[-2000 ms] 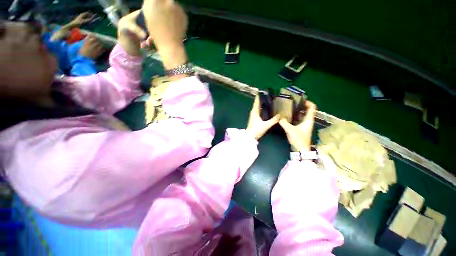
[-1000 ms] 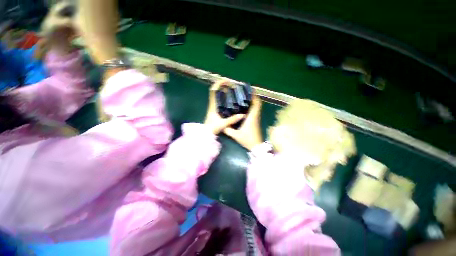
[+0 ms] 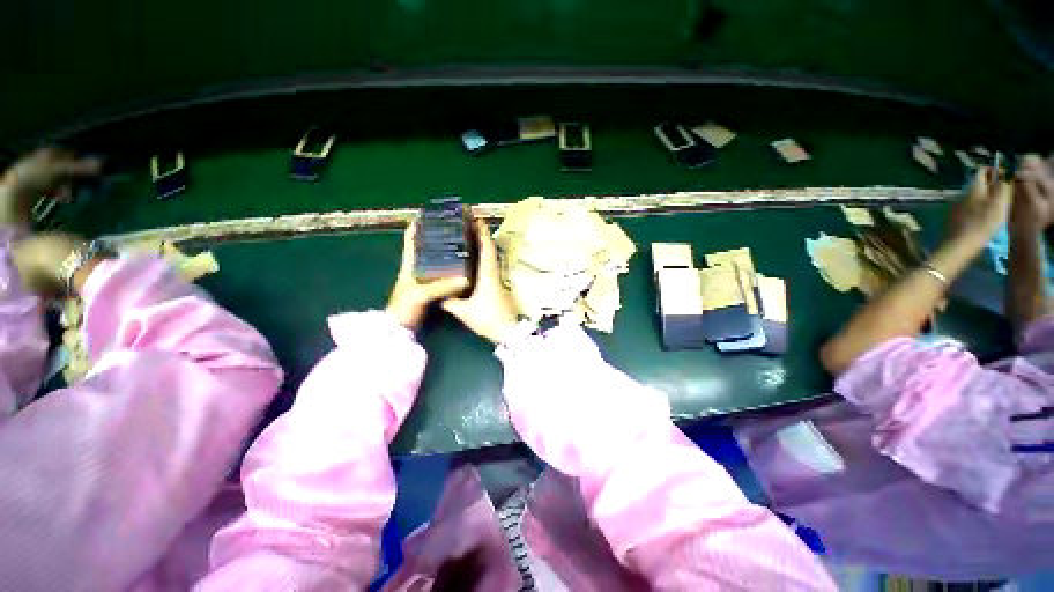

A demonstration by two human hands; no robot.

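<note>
My left hand (image 3: 418, 283) and my right hand (image 3: 485, 295) hold a bundle of dark stacked pieces (image 3: 442, 241) between them, just above the bench near its far edge. The bundle stands upright, dark edges facing me. A loose pile of ragged tan backing paper (image 3: 563, 257) lies directly right of my right hand. Further right on the bench are several stacked tan-and-dark panels (image 3: 722, 303).
The green conveyor (image 3: 405, 162) beyond the worn pale strip (image 3: 312, 223) carries window-frame pieces (image 3: 574, 146) and flat panels (image 3: 792, 150). A worker's pink sleeve (image 3: 173, 335) is close on the left. Another worker's forearm (image 3: 913, 303) is at the right, beside more tan paper (image 3: 855, 260).
The view has swung right, bringing the right-hand worker into sight. The bundle in my hands, earlier showing a tan face and spread pieces, is now squared together with dark edges showing.
</note>
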